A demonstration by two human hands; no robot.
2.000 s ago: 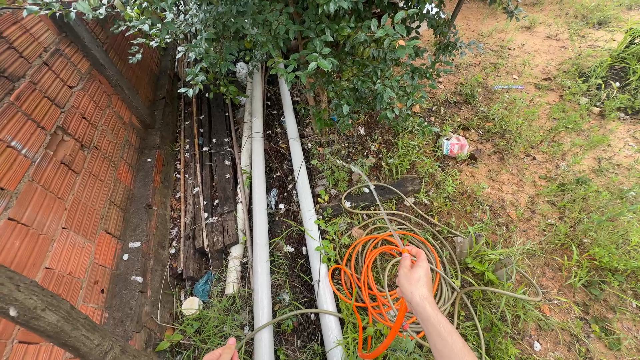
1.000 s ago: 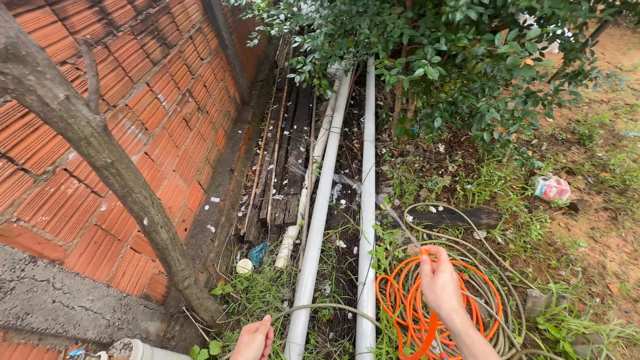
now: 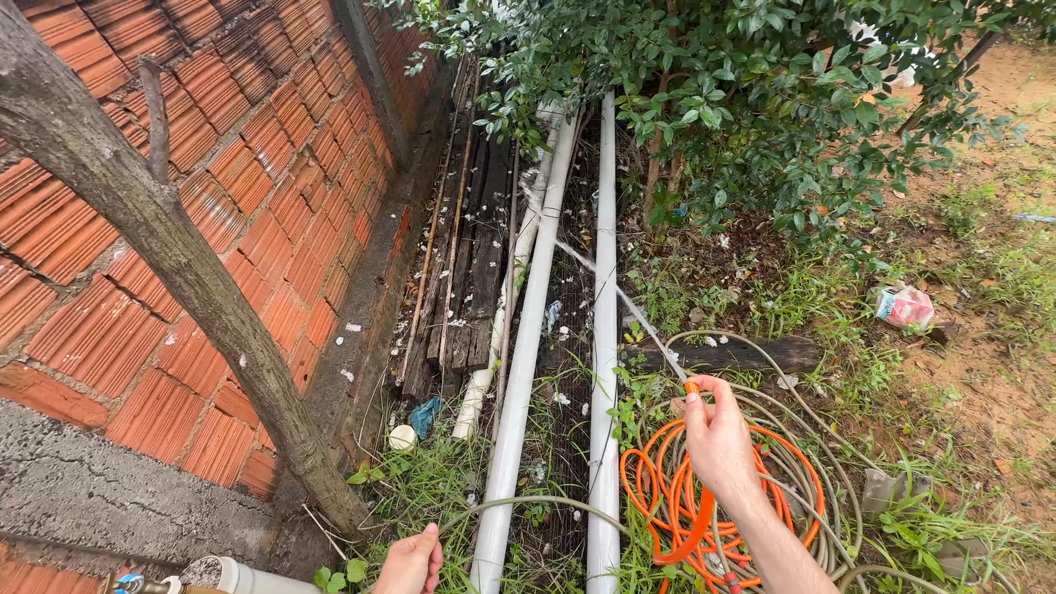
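My right hand (image 3: pixel 722 441) grips the end of an orange hose (image 3: pixel 681 549), and a jet of water (image 3: pixel 643 318) shoots from it up and left across the white pipes. Below that hand the rest of the orange hose lies coiled on the grass, tangled with a grey-green hose (image 3: pixel 763 351). My left hand (image 3: pixel 411 561), at the bottom edge, has its thumb and fingers closed at the end of the visible stretch of a thin greenish hose (image 3: pixel 544 500), which arches right over two long white pipes (image 3: pixel 528 355). What lies inside the left fingers is hidden.
A leaning tree trunk (image 3: pixel 198 264) crosses the left side before a hollow-brick wall (image 3: pixel 247 173). Dark wooden planks (image 3: pixel 487 239) lie beside the pipes. A leafy bush (image 3: pixel 726 107) overhangs them. A brass tap (image 3: pixel 136 584) and white pipe fitting (image 3: pixel 247 577) are at bottom left, a crumpled carton (image 3: pixel 905 307) at right.
The view has swung left, bringing in the tree trunk and the white fitting. More of my left hand shows than two seconds ago. The water jet now stands out clearly, reaching over the pipes.
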